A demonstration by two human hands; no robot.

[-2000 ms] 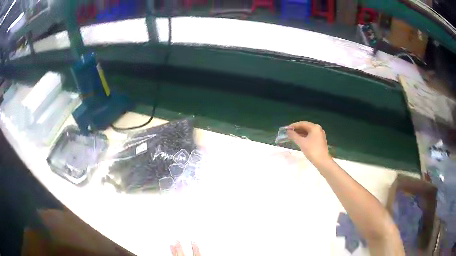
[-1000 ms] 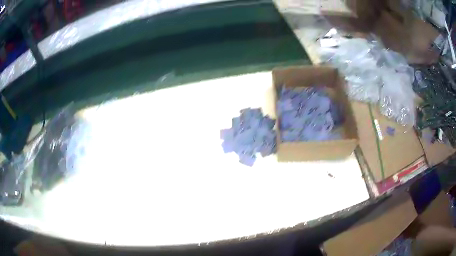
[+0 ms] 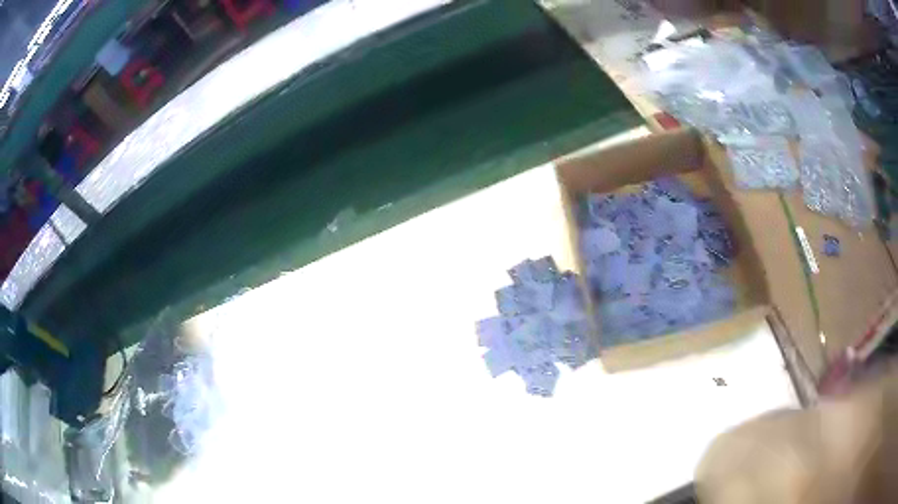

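Note:
A loose pile of small purple-grey insert cards [image 3: 537, 325] lies on the white benchtop against the left wall of the card tray. The card tray [image 3: 684, 351] is an open cardboard box full of the same cards. My right hand [image 3: 802, 448] is a large blur at the bottom right corner, in front of the tray and cut off by the edge; its fingers and anything in them cannot be made out. My left hand is not in view. Clear plastic cases [image 3: 190, 404] lie heaped at the left, beside a dark bag [image 3: 153, 394].
A green conveyor belt [image 3: 345, 167] runs behind the bench. A blue-green fixture [image 3: 74, 369] stands far left. Clear polybags [image 3: 748, 108] lie on the cardboard-covered surface at right. A small dark scrap [image 3: 720, 381] lies near the tray. Red stools are beyond the belt.
The view has swung right since the oldest frame. My right hand has left the belt edge, where it held a clear case, and now shows blurred at the bottom right. My left fingertips are gone from view.

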